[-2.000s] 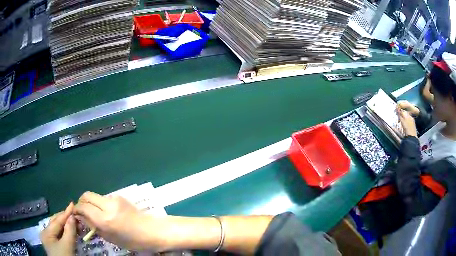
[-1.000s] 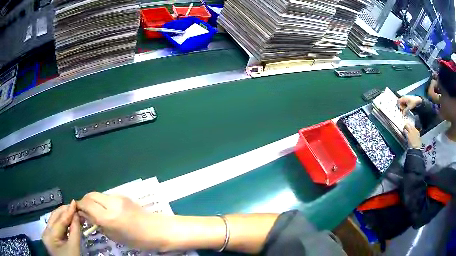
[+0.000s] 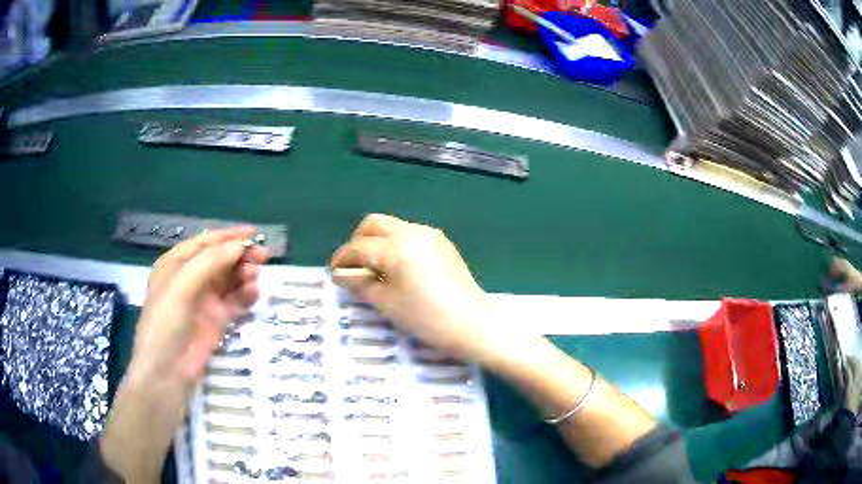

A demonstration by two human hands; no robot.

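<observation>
A white slotted board [image 3: 321, 416] lies in front of me, with silver metal parts in many of its slots. My left hand [image 3: 203, 302] is over its upper left corner, with a small silver part [image 3: 253, 242] between thumb and finger. My right hand [image 3: 402, 284] is over the board's top edge and holds a short pale stick [image 3: 356, 272]. A dark fixture strip [image 3: 194, 230] lies on the green belt just behind my left hand, partly hidden by my fingers.
A black tray heaped with silver parts [image 3: 59, 354] is at left. More fixture strips [image 3: 442, 154] lie on the belt [image 3: 586, 227]. A red bin [image 3: 740, 354] and another parts tray [image 3: 800, 364] are at right. Stacked boards [image 3: 756, 85] and a blue bin [image 3: 586, 52] stand beyond. A neighbour's hand [image 3: 844, 275] shows.
The view has turned left and down, showing more of the board and parts tray. My hands, close together before, are now apart.
</observation>
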